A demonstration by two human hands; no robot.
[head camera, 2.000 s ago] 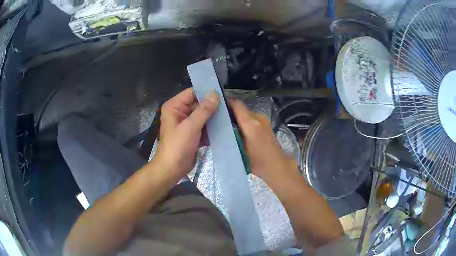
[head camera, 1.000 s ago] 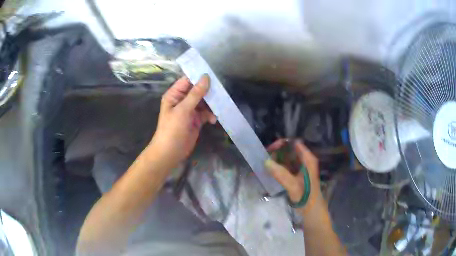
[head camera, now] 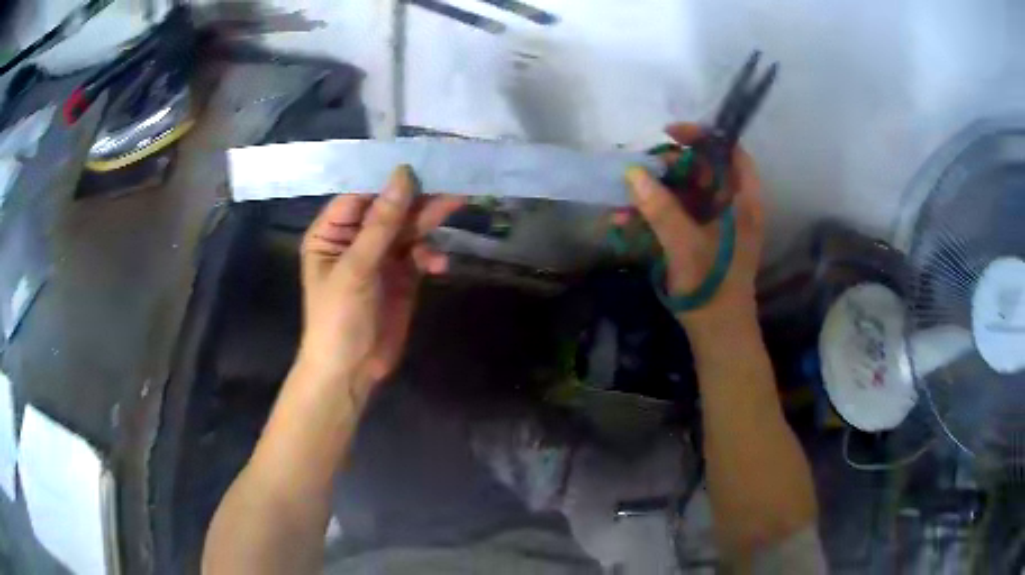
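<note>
A grey-white strip pattern (head camera: 506, 171) is held up nearly level in front of me, its left end free. My left hand (head camera: 365, 264) pinches its lower edge left of the middle, thumb on the near face. My right hand (head camera: 703, 225) holds the strip's right end between thumb and fingers. The same hand also holds the scissors (head camera: 740, 107), green handle loop around the palm, dark blades pointing up and slightly apart, away from the strip. The strip's right tip is partly hidden by the fingers.
A dark table (head camera: 124, 281) with a rounded edge lies at the left, with white sheets (head camera: 62, 489) and a yellow-rimmed object (head camera: 141, 140) on it. A white fan (head camera: 995, 303) with a round base (head camera: 865, 357) stands at the right. A white wall (head camera: 832, 101) is behind.
The strip has turned from steeply slanted to nearly level and is held higher. My right hand has moved up from the lower right with the scissors, whose blades now show. The view has swung toward the wall.
</note>
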